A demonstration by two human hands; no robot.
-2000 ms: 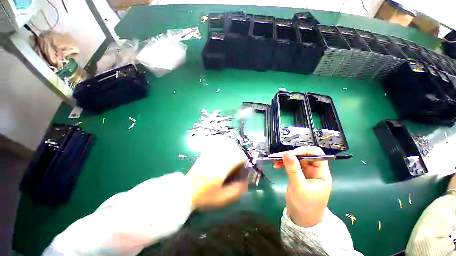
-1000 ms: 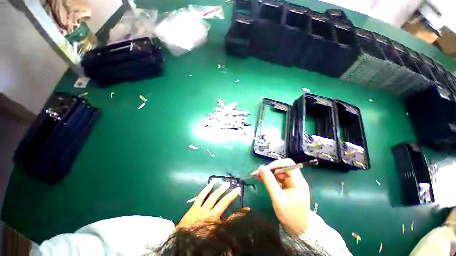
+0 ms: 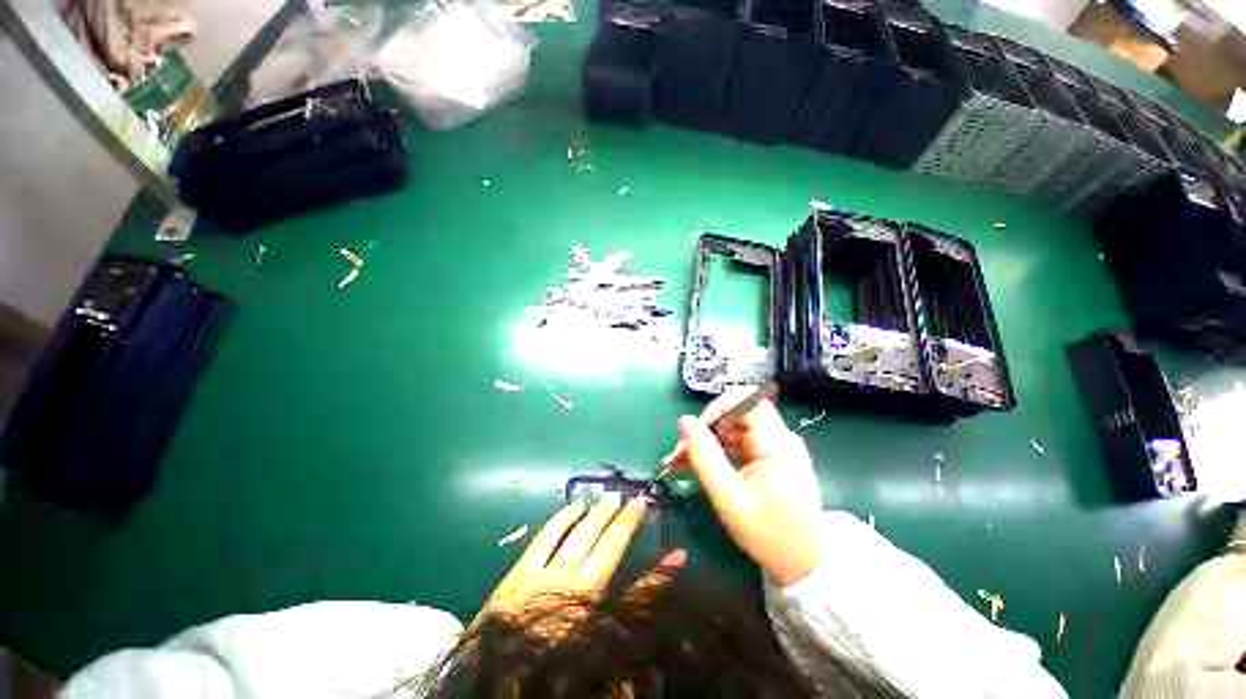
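A phone middle frame (image 3: pixel 615 483) lies on the green mat close to me, mostly hidden by my left hand and hair. My left hand (image 3: pixel 567 553) lies flat on it with the fingers spread, pressing on its far end. My right hand (image 3: pixel 753 485) holds tweezers (image 3: pixel 724 419) like a pen, with the tip at the frame's far right corner, beside my left fingertips. A thin dark strip sticks out at that corner; whether the tweezers grip it I cannot tell.
A single frame (image 3: pixel 694 314) and two frame stacks (image 3: pixel 806 307) stand beyond my right hand. White slivers (image 3: pixel 601 303) lie at centre. More stacks stand at left (image 3: pixel 109 382), back left (image 3: pixel 287 157), right (image 3: pixel 1131 417) and along the back (image 3: pixel 779 82). Another person's sleeve (image 3: pixel 1196 621) shows at lower right.
Since two seconds ago, my left hand has come down flat on a frame near me. My right hand has moved left and the tweezers have turned from level to slanting, tip at the frame.
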